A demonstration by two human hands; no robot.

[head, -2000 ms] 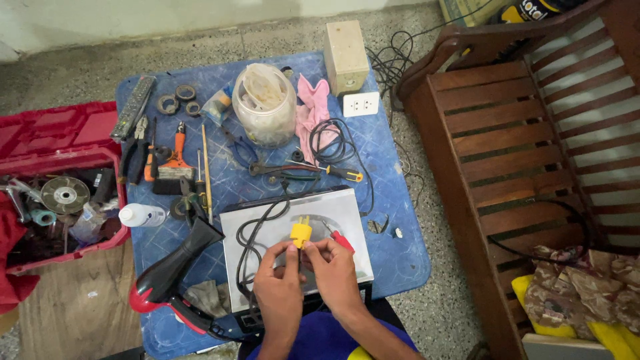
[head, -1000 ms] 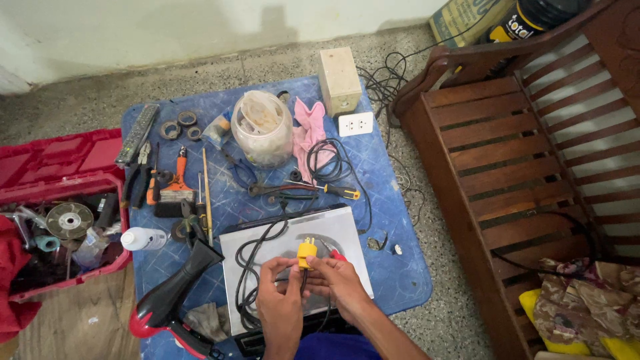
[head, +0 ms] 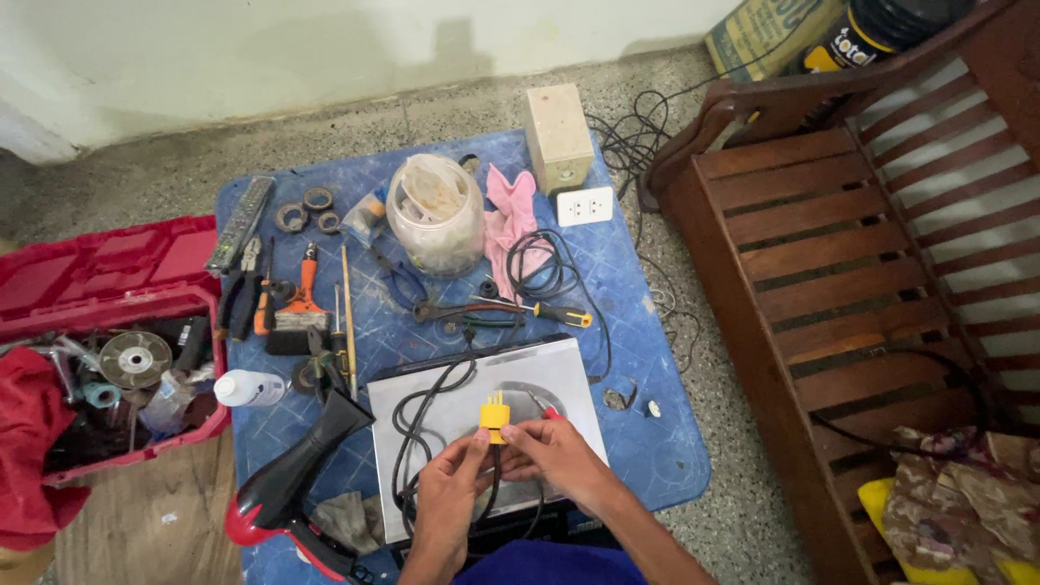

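Both hands are over a metal-topped appliance [head: 479,370] on the blue table. My left hand [head: 451,483] grips the lower end of a yellow electrical plug [head: 494,417], its prongs pointing away from me. My right hand [head: 556,459] has thumb and fingers on the plug's right lower side. A black cable [head: 496,479] runs down from the plug between the hands. Just beyond my right fingers lies a red-handled tool [head: 552,413] with a thin metal tip; part of it is hidden. More black cable [head: 410,422] lies coiled on the metal top, left of the plug.
A black and red hair dryer [head: 296,479] lies at the left. Pliers [head: 241,296], a paintbrush [head: 301,313], a screwdriver [head: 562,314], a plastic jar [head: 439,236] and a white outlet [head: 585,206] are on the table. A red toolbox [head: 219,406] stands left, a wooden bench [head: 812,244] right.
The plug stays between both hands. My right hand's fingers have shifted around the plug's lower end. The table items have not moved.
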